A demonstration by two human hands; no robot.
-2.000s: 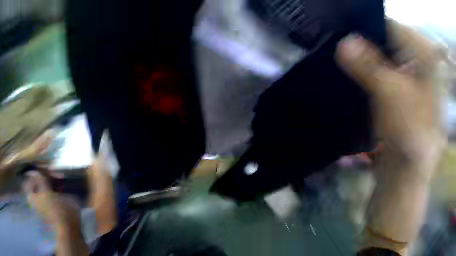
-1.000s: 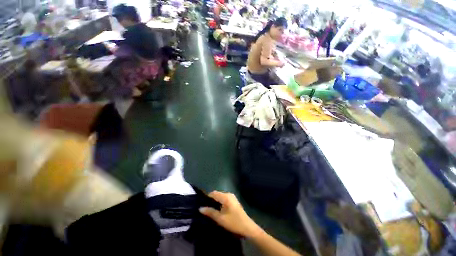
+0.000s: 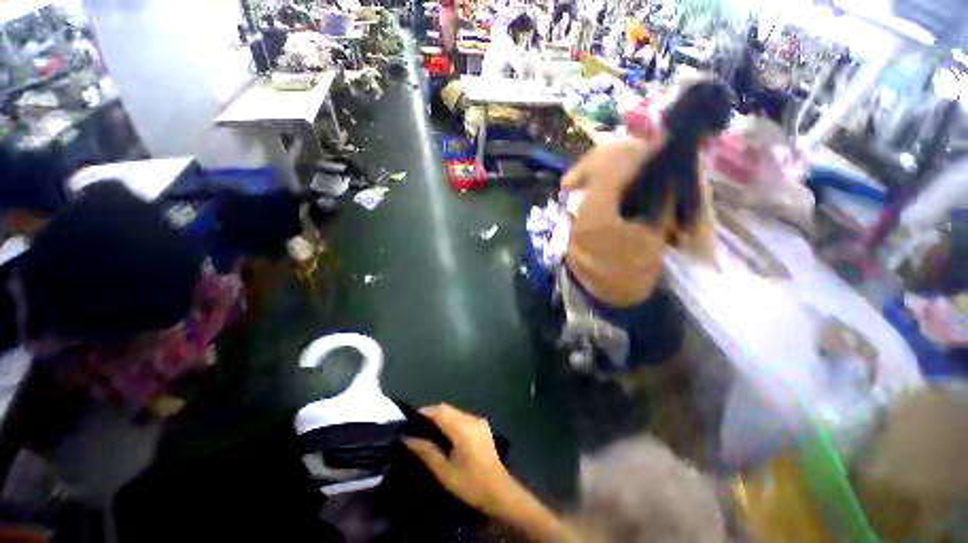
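Note:
A black garment (image 3: 228, 472) hangs on a white hanger (image 3: 366, 398) at the bottom of the view, its hook standing up above the collar. My right hand (image 3: 462, 461) grips the garment's shoulder just right of the hanger, thumb and fingers closed on the black cloth. A dark label shows inside the collar. The lower part of the garment is cut off by the bottom edge. My left hand is not in view.
A green floor aisle (image 3: 430, 244) runs ahead. A person in a tan top (image 3: 621, 223) sits at a long table on the right; a person in black (image 3: 111, 265) is at the left. A red basket (image 3: 465, 175) and scraps lie on the floor. A white-topped table (image 3: 278, 103) stands ahead left.
The view has moved forward along the aisle; the person in tan is nearer. The hanger and garment stay low in front, still held by my right hand, with the hook now sharper.

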